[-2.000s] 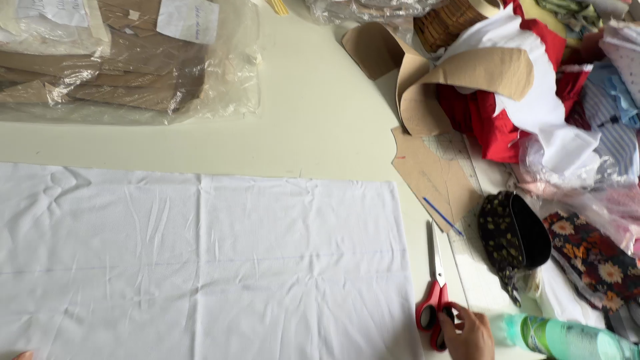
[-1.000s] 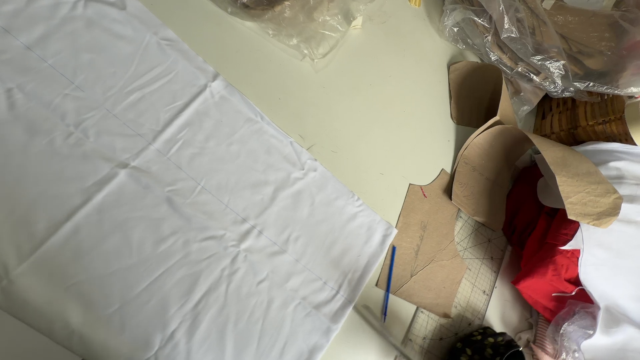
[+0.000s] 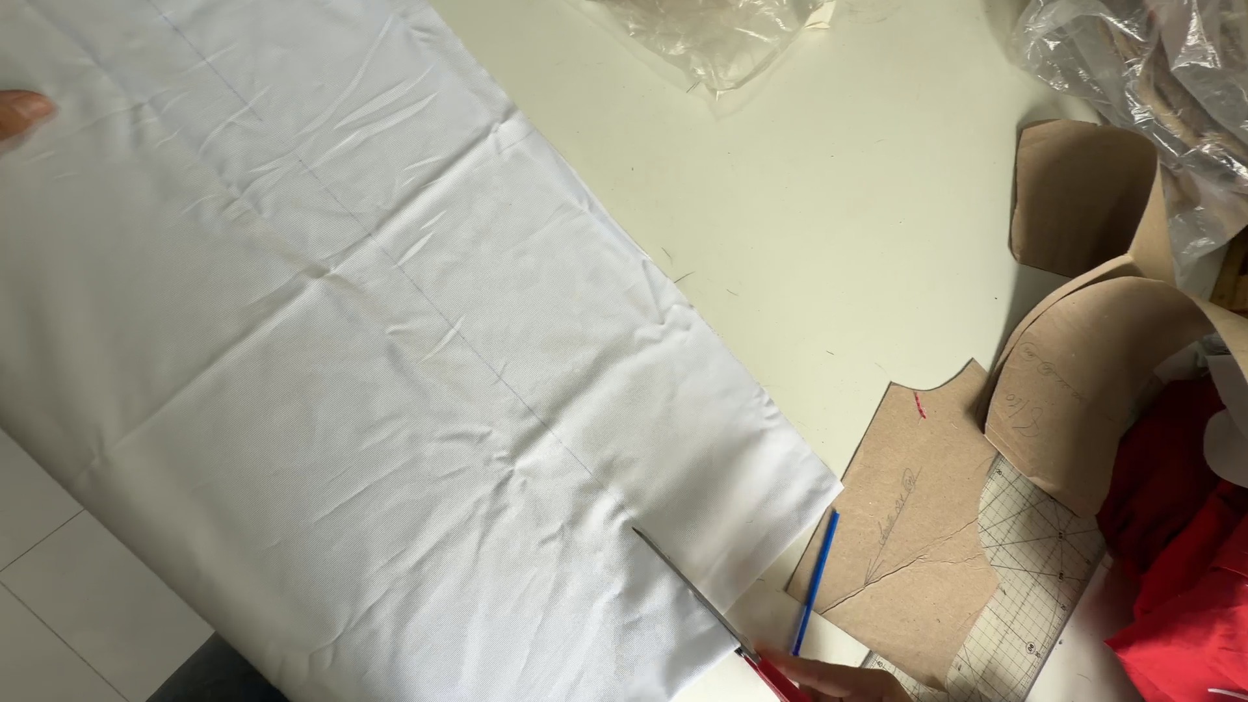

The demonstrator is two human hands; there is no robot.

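White fabric (image 3: 409, 390) lies over the table, creased, with a faint drawn line running diagonally along it. At the bottom, my right hand (image 3: 838, 678) holds red-handled scissors (image 3: 726, 629), partly cut off by the frame edge. One dark blade lies over the fabric near its right end, pointing up and left along the line; the other blade is not seen. My left hand (image 3: 21, 115) shows only as fingertips at the left edge, over or on the fabric; whether it grips it is hidden. A blue pen (image 3: 815, 583) rests beside the fabric's corner, against a brown paper pattern piece (image 3: 907, 517).
Under the pattern piece is a clear gridded ruler (image 3: 1033, 565). Curled brown paper patterns (image 3: 1058, 370) and red cloth (image 3: 1185, 585) crowd the right side. Plastic bags (image 3: 721, 44) lie on the pale table (image 3: 799, 214) at the top. Floor tiles (image 3: 88, 556) show at lower left.
The scissors, on the table with my right hand at their handles two seconds ago, are now over the fabric's right end. The view has turned and come closer.
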